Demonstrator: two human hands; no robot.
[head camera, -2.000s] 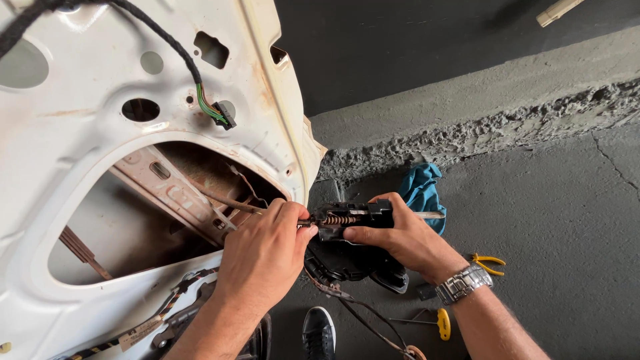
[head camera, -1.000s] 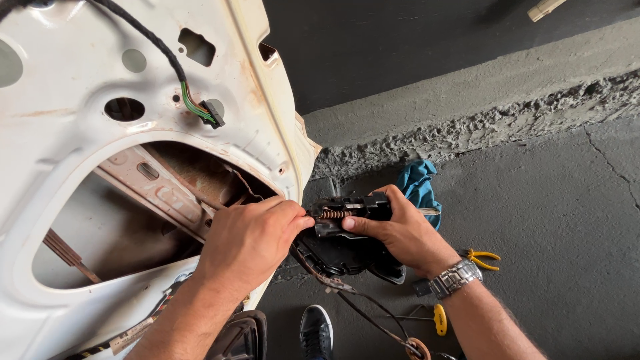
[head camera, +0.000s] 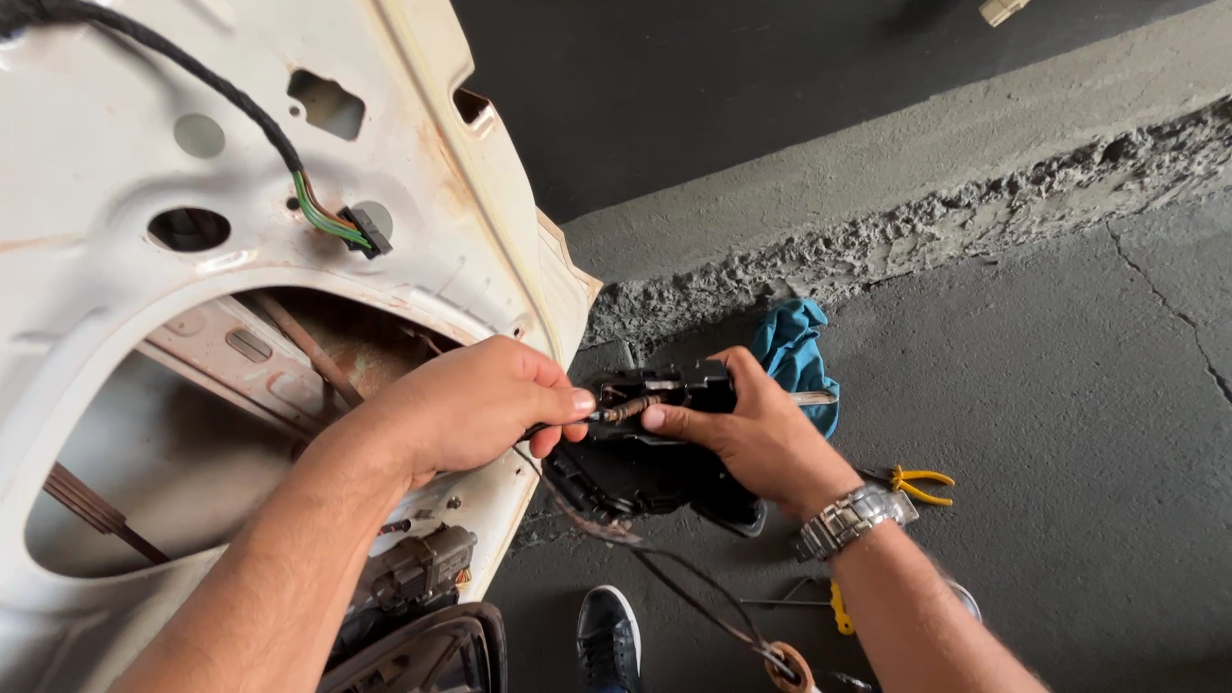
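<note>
Beside the white door's edge, my right hand (head camera: 760, 428) grips a black plastic mechanism housing (head camera: 707, 380), its thumb at a coil spring (head camera: 632, 408) in the housing. Between thumb and fingers, my left hand (head camera: 500, 409) pinches a thin black cable end at the spring's left end. The spring lies tilted. Below the housing is a larger black plastic part (head camera: 635, 476), partly hidden by it. Dark cables (head camera: 674, 563) run down from there to a round copper-coloured piece (head camera: 789, 664). The underside of the housing and my right fingertips are hidden.
The white car door panel (head camera: 87, 318) with its large opening fills the left, a wiring connector (head camera: 366, 233) hanging on it. A blue cloth (head camera: 791, 346), yellow-handled pliers (head camera: 922, 484) and a yellow-handled tool (head camera: 840, 608) lie on the grey floor. A shoe (head camera: 608, 635) stands below.
The spring, which lay nearly level in the housing, now slants, with its left end lower. My left hand stays at that end, and my right hand keeps its grip.
</note>
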